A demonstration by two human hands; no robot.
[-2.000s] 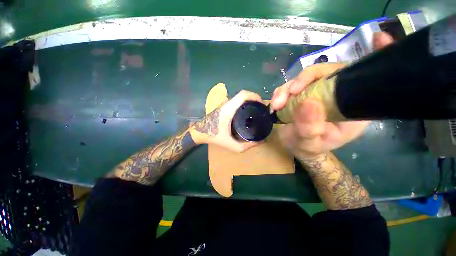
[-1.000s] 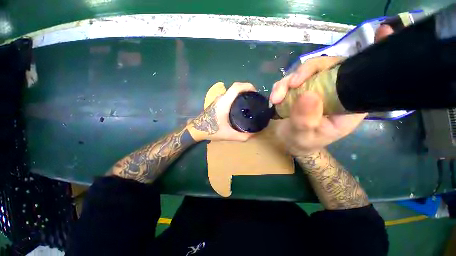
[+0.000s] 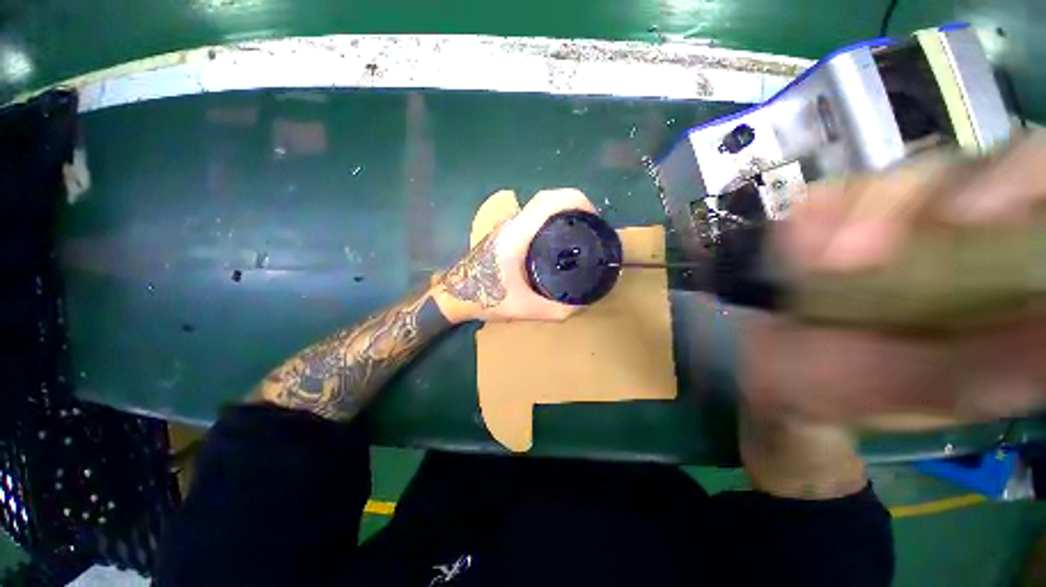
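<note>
My left hand (image 3: 515,273) holds the black cylindrical unit (image 3: 572,259) upright over the cardboard pad (image 3: 585,361), with its dark recessed end facing up. My right hand (image 3: 906,310), blurred, is closed around the khaki-wrapped grip of the electric screwdriver (image 3: 740,269). The screwdriver points left, and its thin bit reaches the right side of the unit's end; whether it touches cannot be told. No screw can be made out.
The white-silver screw feeder (image 3: 820,120) with blue edges stands at the upper right, partly behind my right hand. Black trays (image 3: 86,476) are at the lower left. A whitish strip (image 3: 459,63) crosses the back of the green bench (image 3: 252,229), with a brighter green surface beyond.
My right hand and the screwdriver have moved right, away from the unit, uncovering the bit and more of the feeder. My left hand and the unit stay nearly still.
</note>
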